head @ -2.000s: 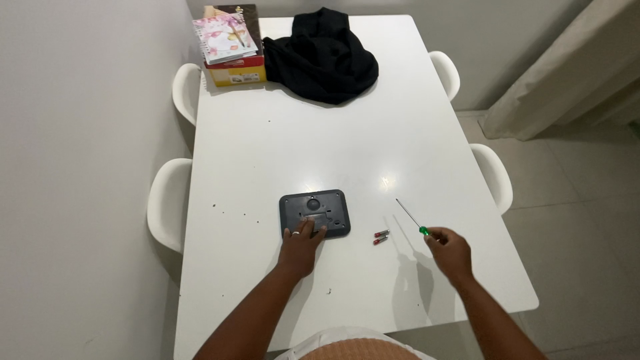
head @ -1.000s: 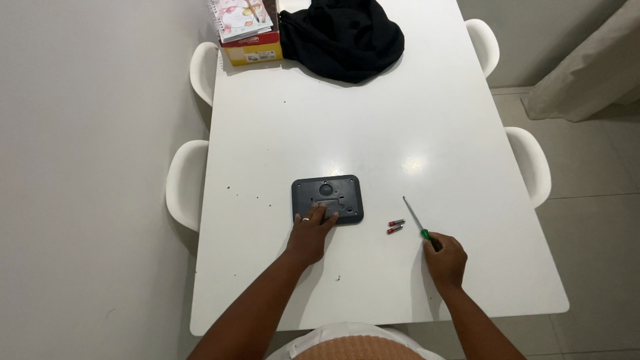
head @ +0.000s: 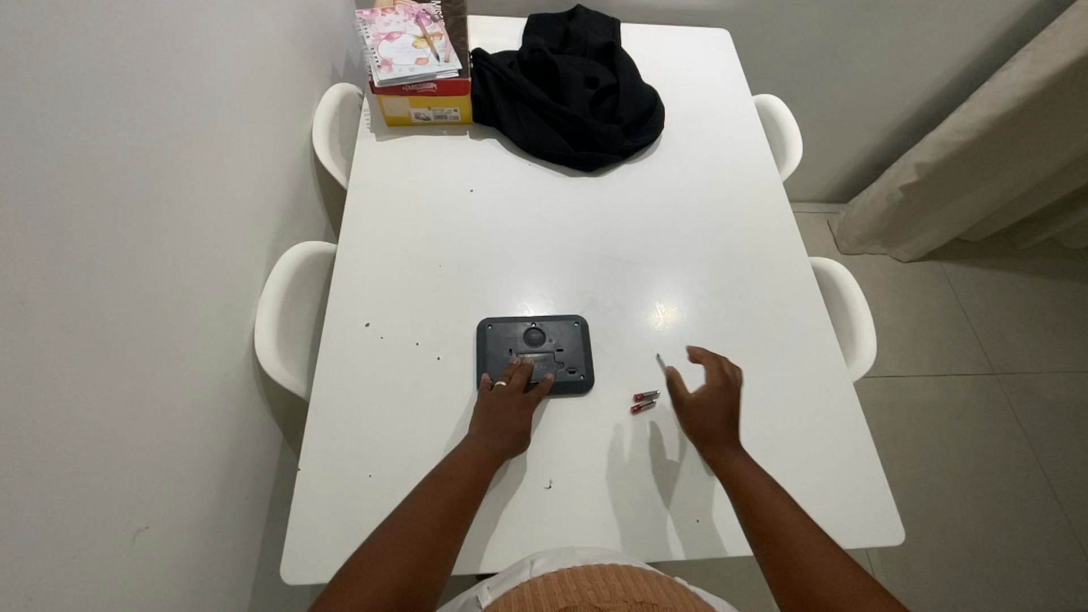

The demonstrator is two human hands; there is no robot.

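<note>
A dark grey rectangular plastic device (head: 565, 340) lies flat on the white table, its back with screw holes and a round recess facing up. My left hand (head: 508, 412), with a ring on one finger, rests on its lower edge, fingertips on the small rectangular cover. To the right, my right hand (head: 710, 399) is raised with thumb and fingers apart. The metal shaft of a screwdriver (head: 660, 361) shows beyond my right thumb; its green handle is hidden by the hand. Two small red and silver batteries (head: 646, 397) lie between the device and my right hand.
At the far end of the white table (head: 595, 229), a spiral notebook (head: 408, 42) rests on a red and yellow box (head: 425, 109), beside a bundled black cloth (head: 586, 102). White chairs (head: 293, 319) stand along both sides. Small dark specks dot the tabletop.
My right hand has opened its fingers from the screwdriver's green handle, which was in its grip in the earlier frames. My left hand stays on the device.
</note>
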